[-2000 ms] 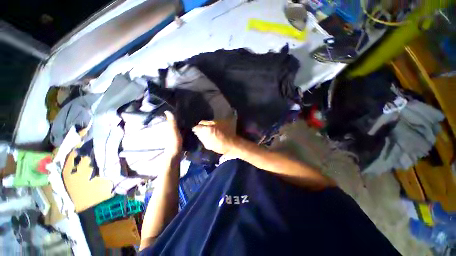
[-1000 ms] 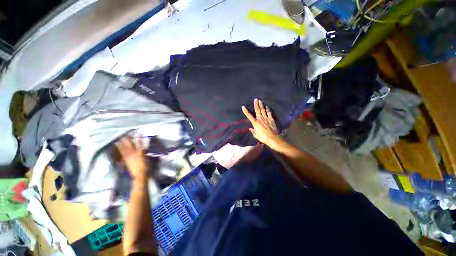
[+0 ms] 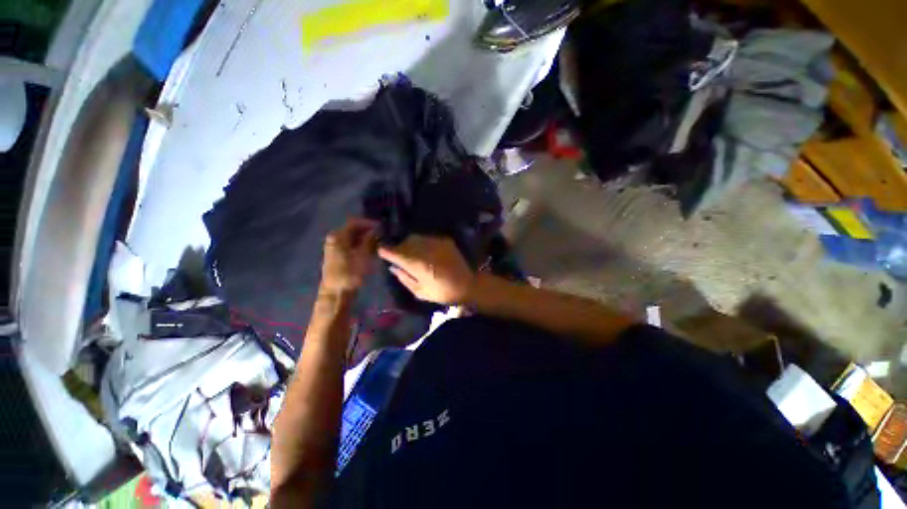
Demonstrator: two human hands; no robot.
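A black garment lies on the white worktable in front of me, with its right part bunched up in dark folds. My left hand is at the middle of the garment, its fingers pinched on the dark cloth. My right hand is close beside it, fingers bent and gripping the bunched cloth. The fingertips of both hands nearly meet, and the exact edge held is hidden in the folds. A grey and white garment pile lies at the lower left of the black garment.
The white worktable carries a yellow strip. A blue crate stands below the table edge. A grey-black bundle with a white tie is at the upper right, beyond the speckled floor. A small red thing is near the table's end.
The black garment lay spread flat under my right hand; its right side is now bunched. My left hand has left the grey and white pile and come to the black cloth. The view has turned right.
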